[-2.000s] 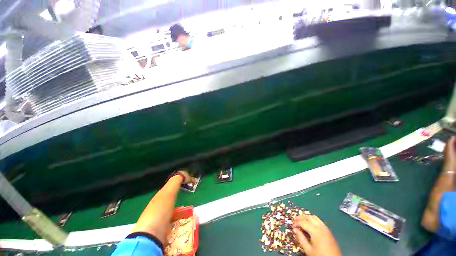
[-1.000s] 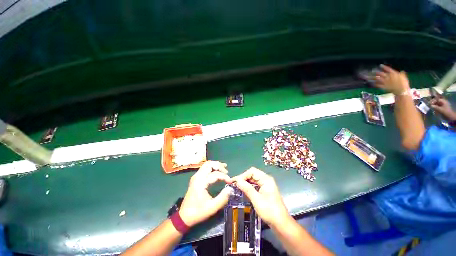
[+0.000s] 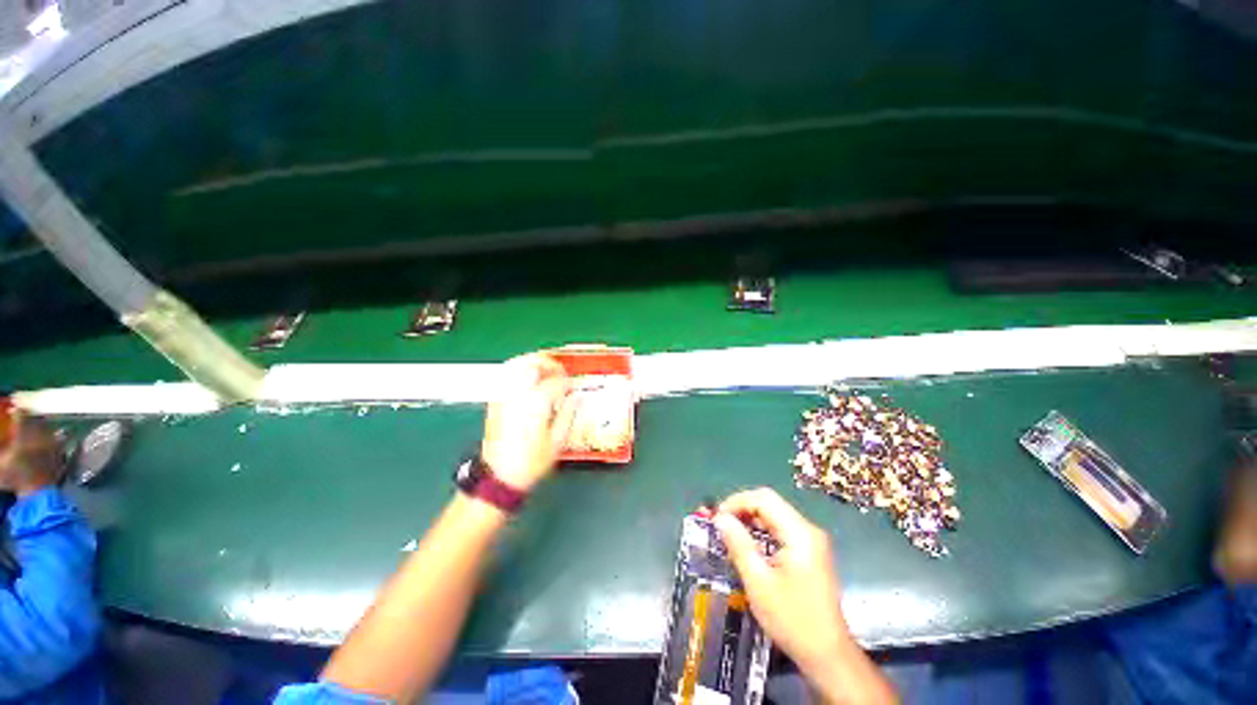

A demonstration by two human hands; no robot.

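An open phone assembly (image 3: pixel 714 631) lies at the near bench edge, with an orange-gold strip inside and a white label low down. My right hand (image 3: pixel 786 558) is at its top end, thumb and finger pinched together on a small dark and red bit. My left hand (image 3: pixel 531 420), with a dark red wristband, is over the left side of the orange-red parts bin (image 3: pixel 633 413), which holds small white-cream pieces. Whether its fingertips hold anything cannot be told. A loose pile of small copper, white and dark modules (image 3: pixel 875 466) lies to the right.
A second phone in a clear holder (image 3: pixel 1096 482) lies right of the pile. Spaced phones (image 3: pixel 753 293) and a long dark tray (image 3: pixel 1048 276) are on the green belt beyond the white strip (image 3: pixel 772 361). Blue-sleeved people sit at both sides.
My left hand has left the phone's top end and moved up and left to the orange-red bin. My right hand has stayed at the phone. The view has shifted left.
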